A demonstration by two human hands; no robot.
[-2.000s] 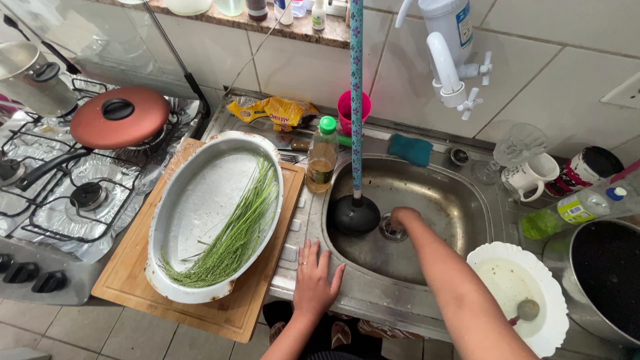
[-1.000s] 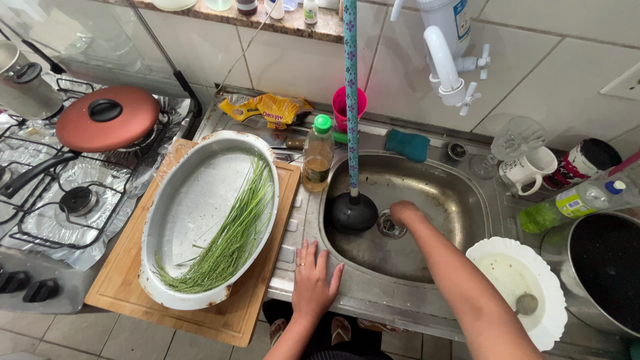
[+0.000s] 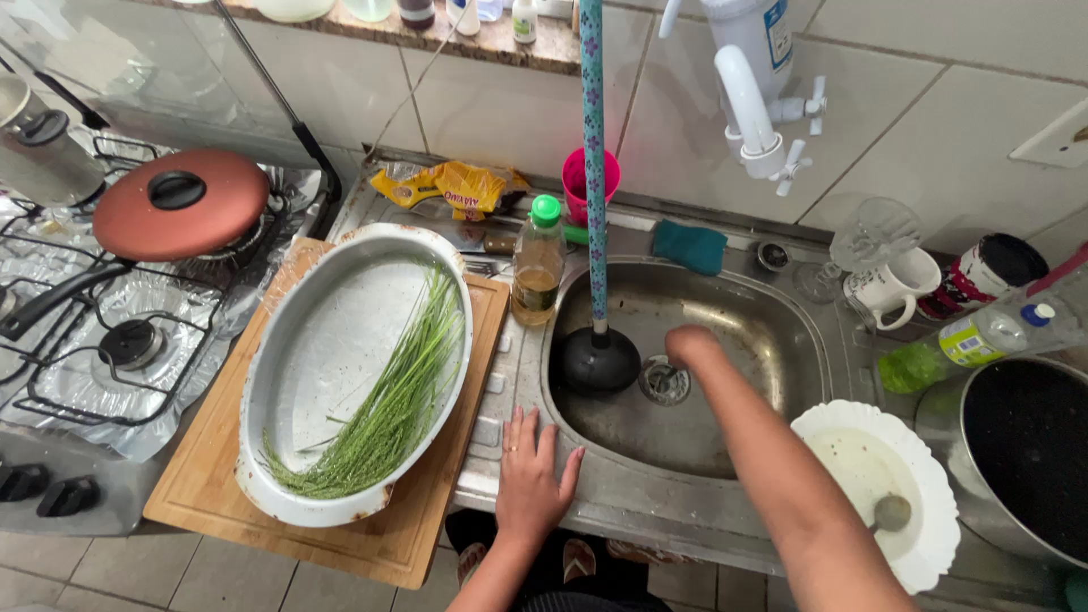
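My left hand point(image 3: 535, 476) lies flat with fingers apart on the steel sink's front edge point(image 3: 612, 501). My right hand point(image 3: 690, 347) reaches into the basin beside the drain strainer point(image 3: 665, 380); its fingers are mostly hidden behind the hand, so a grip cannot be made out. Left of the drain stands a plunger with a black cup point(image 3: 597, 361) and a flowered blue handle. Left of my left hand, an oval metal pan point(image 3: 252, 399) holds a bunch of green grass-like stalks point(image 3: 382, 408) on a wooden cutting board point(image 3: 195, 501).
A green-capped bottle point(image 3: 537, 263), pink cup point(image 3: 578, 178) and teal sponge point(image 3: 689, 246) stand behind. At right are a scalloped plate point(image 3: 926, 476) with liquid and a spoon, a mug point(image 3: 892, 285), a plastic bottle point(image 3: 977, 340) and a large pot point(image 3: 977, 476). A white faucet point(image 3: 748, 110) hangs above; the stove point(image 3: 85, 450) is left.
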